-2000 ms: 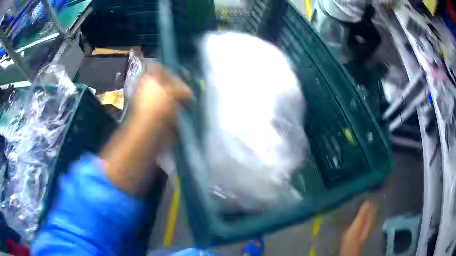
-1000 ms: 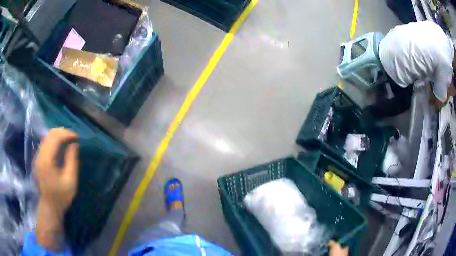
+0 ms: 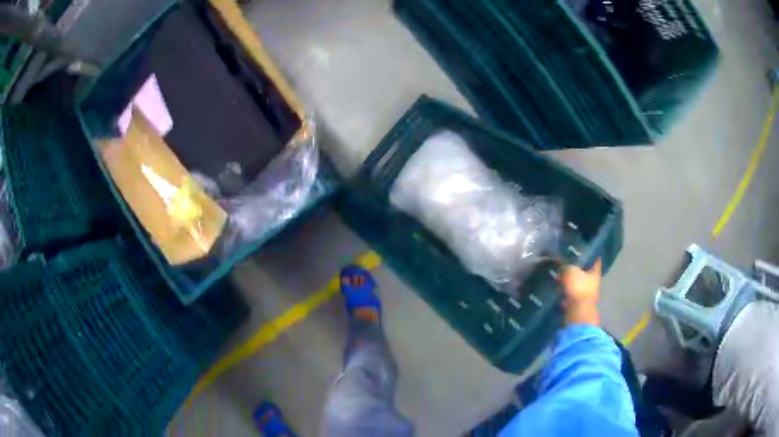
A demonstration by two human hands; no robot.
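A dark green crate (image 3: 461,299) stands on or just above the grey floor in front of me; I cannot tell which. A white, partly clear plastic bag (image 3: 465,201) lies inside it. My right hand (image 3: 581,286) grips the crate's near right end wall, its fingers over the rim. My left hand is not in view.
Another green crate at the left holds a dark sheet (image 3: 201,102), an opened cardboard flap (image 3: 158,201), pink paper (image 3: 152,104) and clear plastic. Stacked green crates (image 3: 530,77) stand beyond. A light blue stool (image 3: 705,294) and a person's pale sleeve are at the right.
The crate with the white bag has moved away from the right-hand bench to between the other crates, my right hand on its end. My left hand has left the picture. The view has turned.
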